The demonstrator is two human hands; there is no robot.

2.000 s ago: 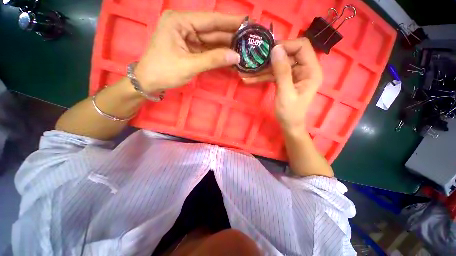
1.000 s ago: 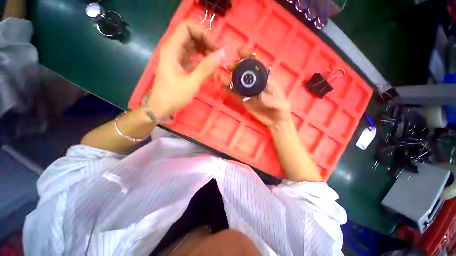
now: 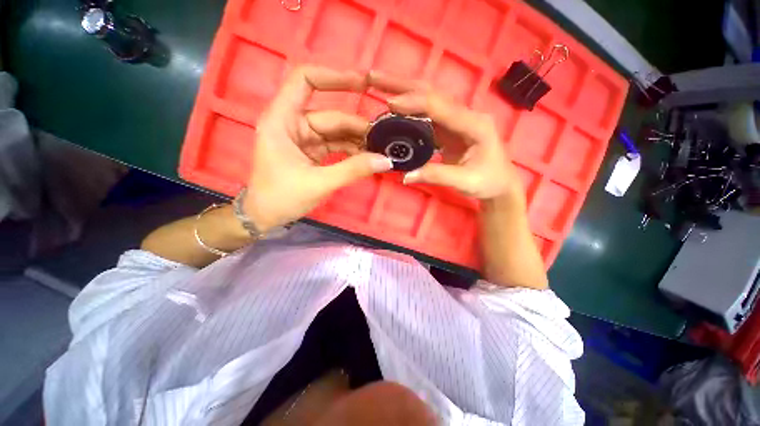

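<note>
A round black smartwatch head (image 3: 403, 140) is held above the middle of the red tray (image 3: 350, 21). Its black back with a small pale ring faces up towards me. My left hand (image 3: 304, 150) grips its left side, with the thumb beside the ring. My right hand (image 3: 467, 146) grips its right side with thumb and fingers. The fingers hide parts of the rim. A black binder clip (image 3: 526, 84) with silver wire handles lies on the tray to the right of my hands.
A dark watch (image 3: 125, 37) stands on the green bench (image 3: 50, 91) at the left. To the right of the tray are a blue pen (image 3: 627, 141), a white label (image 3: 622, 174), a loose clip pile (image 3: 696, 183) and a grey box (image 3: 708, 262). A wire handle shows at the tray's top.
The watch was screen-up two seconds ago and has been turned back-up. My left hand, off the watch one second ago, holds it again. The view has shifted.
</note>
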